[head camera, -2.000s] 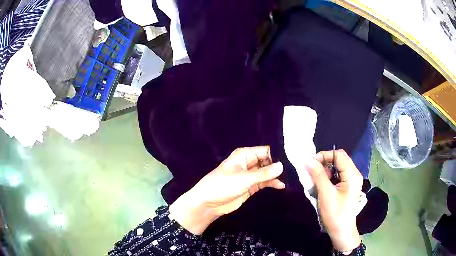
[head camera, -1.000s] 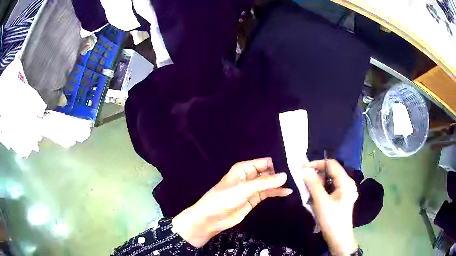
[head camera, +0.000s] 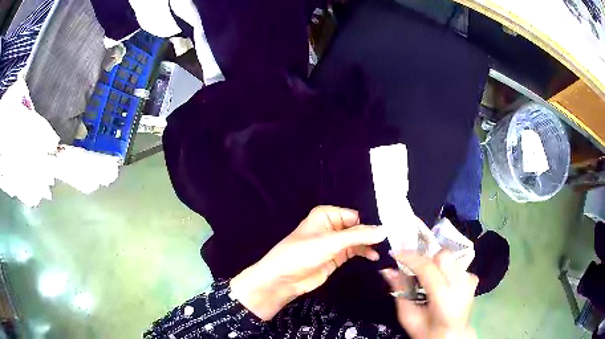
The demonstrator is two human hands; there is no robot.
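The dark velvet garment [head camera: 265,159] lies in a heap over the lap. A white backing piece [head camera: 391,182] runs down its right part, and its lower end is folded and crumpled at my right hand. My left hand [head camera: 312,255] is at the left edge of the white piece, thumb and fingertips close together; whether it pinches the edge is not clear. My right hand [head camera: 434,291] is blurred, over the lower end of the white piece. A small dark metal tool, perhaps the snips [head camera: 419,296], shows partly at its fingers.
A clear round plastic bin [head camera: 531,155] with white scrap stands at the right, below the yellow-edged table [head camera: 531,40]. A blue crate [head camera: 118,99], grey cloth [head camera: 66,73] and white scraps [head camera: 30,152] are at the left. More velvet with white strips [head camera: 199,40] hangs at upper left.
My right hand has moved down and slightly left, and the white piece's lower end now shows folded out to the right. My left hand has stayed nearly in place.
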